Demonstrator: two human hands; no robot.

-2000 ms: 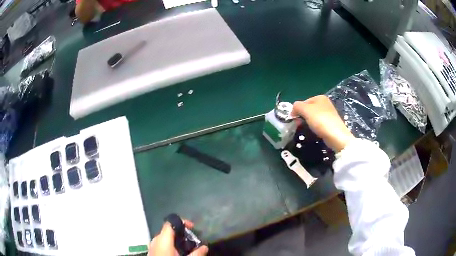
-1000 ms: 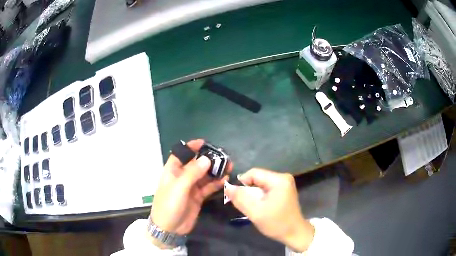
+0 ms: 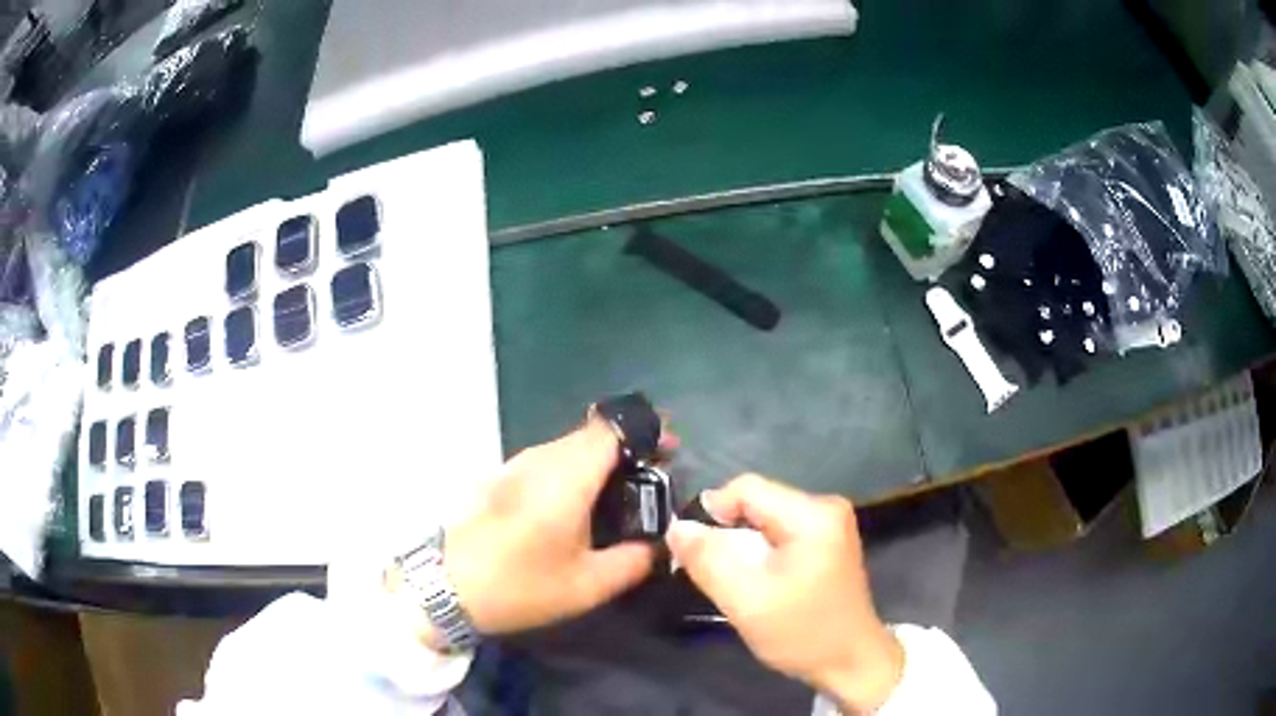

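Note:
A dark smartwatch body [image 3: 642,506] with a shiny rim is in my left hand [image 3: 539,539], low over the bench's front edge. A black strap [image 3: 630,424] sticks up from its upper end between my fingers. My right hand [image 3: 791,581] is just right of the watch body, thumb and forefinger pinched on a small dark piece [image 3: 698,513], perhaps a strap end; a small pale bit shows at the thumb tip. Whether the piece touches the watch body cannot be told.
A white foam tray [image 3: 406,462] of dark watch cases is at left. A loose black strap [image 3: 704,280] lies mid-bench. At right are a white bottle [image 3: 935,217], a white strap [image 3: 970,350], black straps [image 3: 1029,280] and a clear bag [image 3: 1140,210]. A foam pad [image 3: 560,56] lies behind.
From two seconds ago, my right hand has left the bottle and come to the watch body. In the last second my left hand has turned, back of hand up, and the strap now points upward.

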